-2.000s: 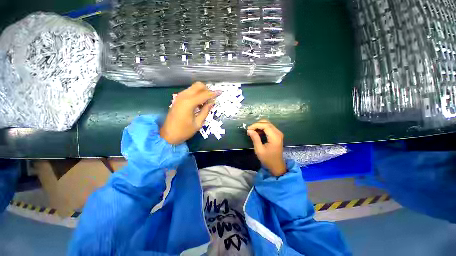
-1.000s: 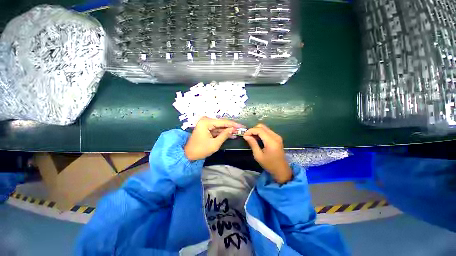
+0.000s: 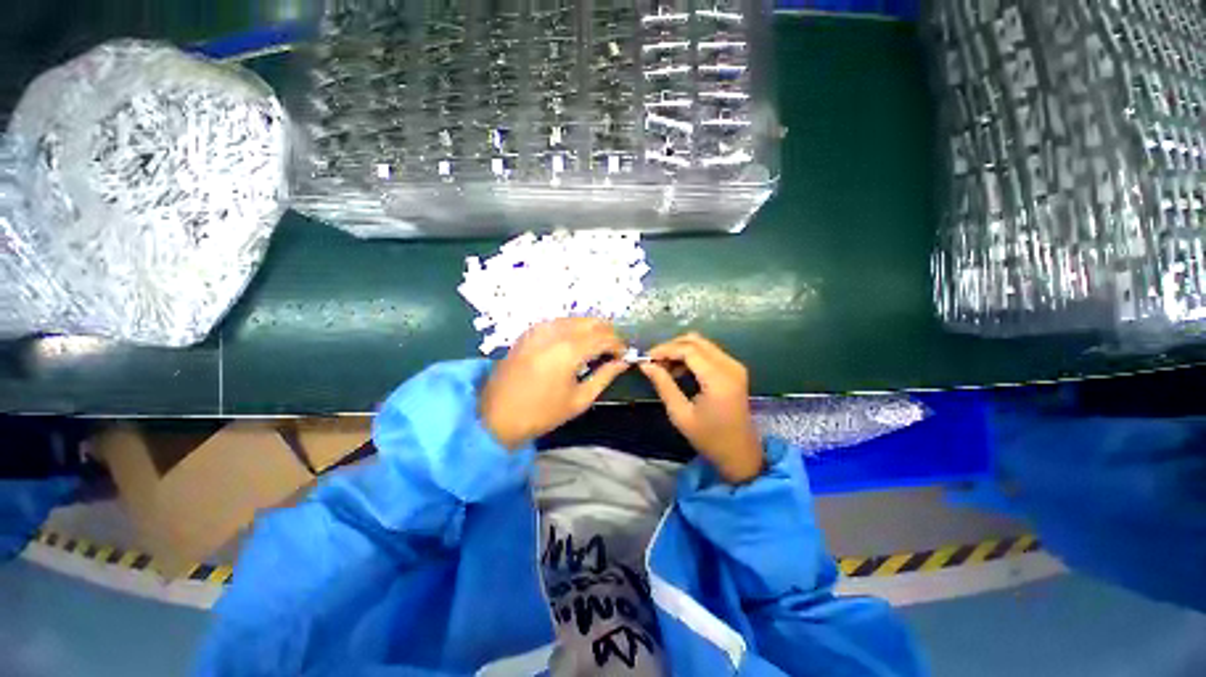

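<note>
My left hand [image 3: 549, 380] and my right hand [image 3: 705, 399] meet at the fingertips over the front edge of the green bench. Between their fingertips they hold a small metal part [image 3: 635, 356], with something white on it; it is too small to tell more. A pile of white pieces [image 3: 556, 278] lies on the bench just ahead of my left hand. Behind the pile stands a clear parts tray [image 3: 529, 205] on a stack, with rows of small metal parts and white bits.
A bag of white pieces [image 3: 139, 199] stands at the left. Stacked blister trays [image 3: 1071, 172] stand at the right. Below the bench edge are a cardboard box [image 3: 218, 489] at left and a blue bin [image 3: 913, 456] at right, holding a clear bag. Blue sleeves show at both sides.
My left hand has moved from the white pile to my right hand, and both now hold the small part together. My right hand has stayed nearly in place. The view has shifted slightly.
</note>
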